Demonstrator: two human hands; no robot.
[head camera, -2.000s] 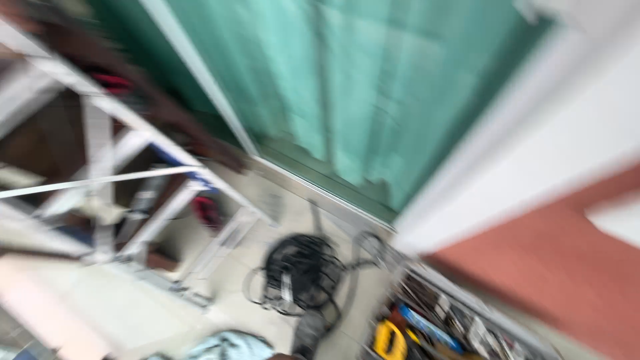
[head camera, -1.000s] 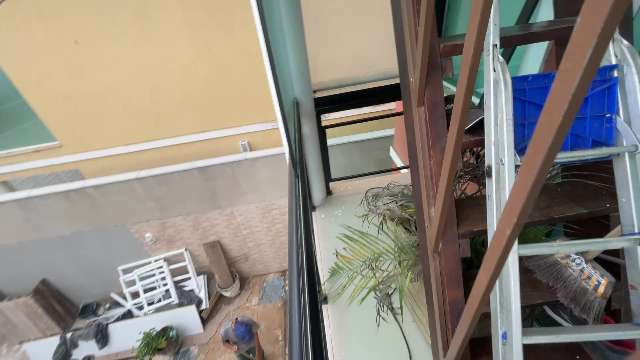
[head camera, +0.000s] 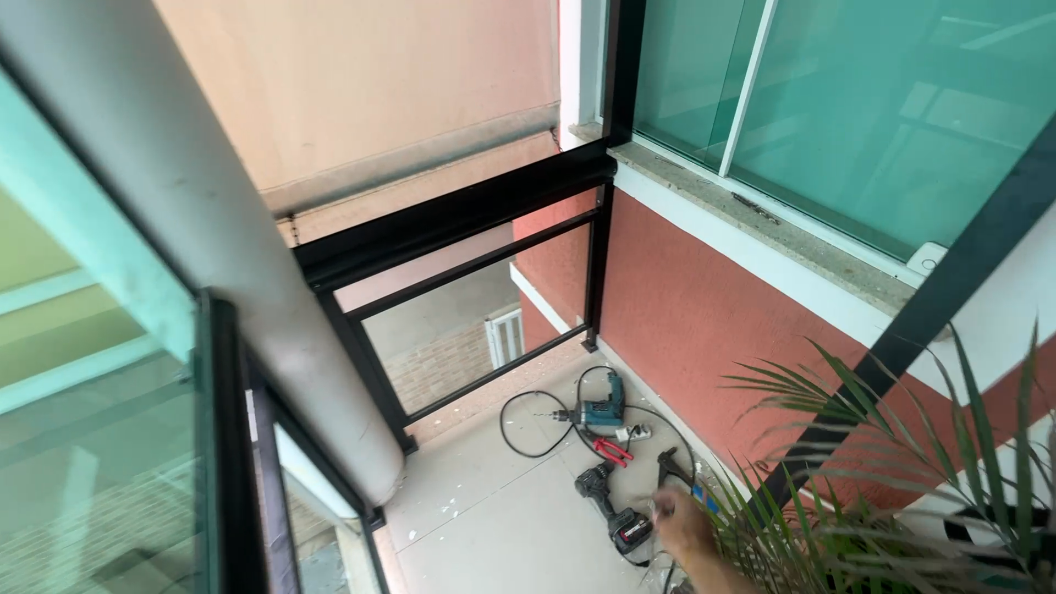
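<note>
One bare hand (head camera: 681, 516), seemingly my right hand, reaches in from the bottom right beside the potted palm's fronds. It is blurred, and whether it holds anything cannot be told. Just left of it on the tiled floor lies a black cordless drill (head camera: 610, 507) with its battery. Behind that are red-handled pliers (head camera: 612, 451) and a teal corded drill (head camera: 598, 411) with a bit fitted and its black cable looped around it. A white power socket block (head camera: 634, 432) lies near the drill. A dark tool (head camera: 667, 466), perhaps a caulking gun, lies just beyond the hand. My left hand is out of view.
A black metal railing (head camera: 462, 210) with glass panels closes the balcony's far end. A grey round column (head camera: 272, 247) stands at left. Along the right run a terracotta wall (head camera: 676, 305), a stone sill (head camera: 800, 239) and green glass windows. Palm fronds (head camera: 825, 511) fill the lower right.
The view has swung from the ladder and the yard below to the balcony corner. A hand now shows at the lower right; none of mine was visible one second ago.
</note>
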